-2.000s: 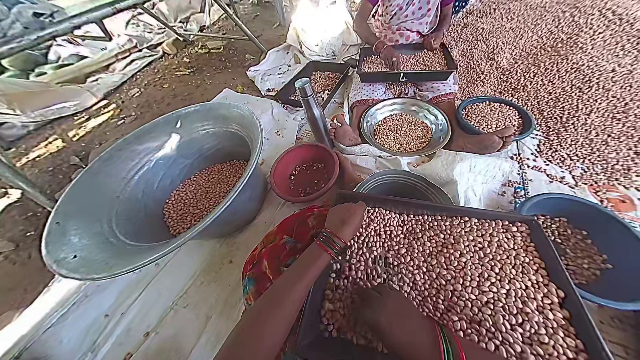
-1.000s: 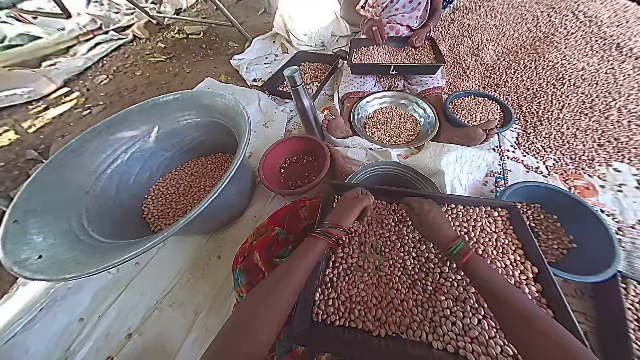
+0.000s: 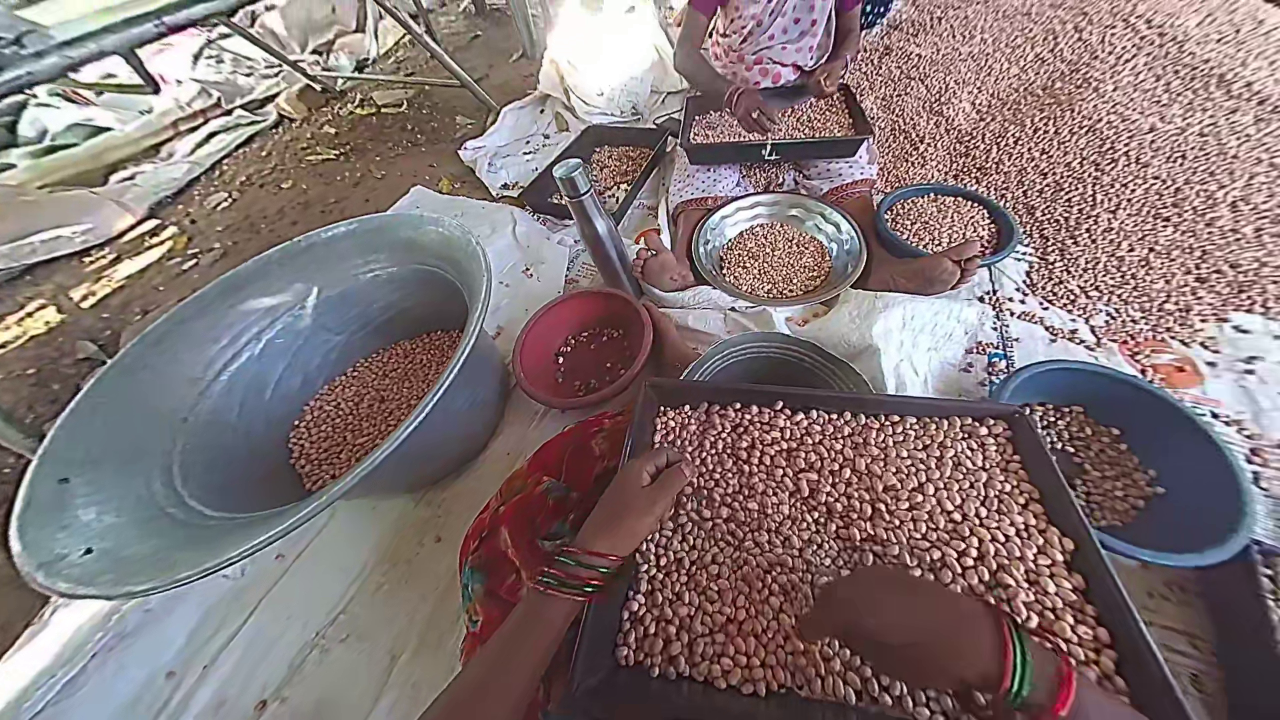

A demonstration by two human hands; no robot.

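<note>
A dark rectangular tray (image 3: 835,392) in front of me holds a layer of pinkish-brown nuts or beans (image 3: 830,490). My left hand (image 3: 640,495), with green and red bangles at the wrist, is at the tray's left side, thumb and fingers drawn together; whether something small is between them cannot be seen. Over the lower right part of the layer lies my right hand (image 3: 880,620), its fingertips hidden against the nuts or beans. Behind the tray stands a grey metal vessel (image 3: 780,360). A red bowl (image 3: 582,350) with a few dark pieces sits beyond the tray's left corner.
At left stands a large metal tub (image 3: 240,380) with nuts or beans; at right, a blue-grey basin (image 3: 1200,480). A steel bottle (image 3: 600,225), a steel bowl (image 3: 850,245) and a small basin (image 3: 1010,235) stand ahead. A person (image 3: 770,50) works over another tray (image 3: 770,150).
My right hand has moved from the tray's far edge down to its lower right part. My left hand has come from the far left corner a little nearer along the left side.
</note>
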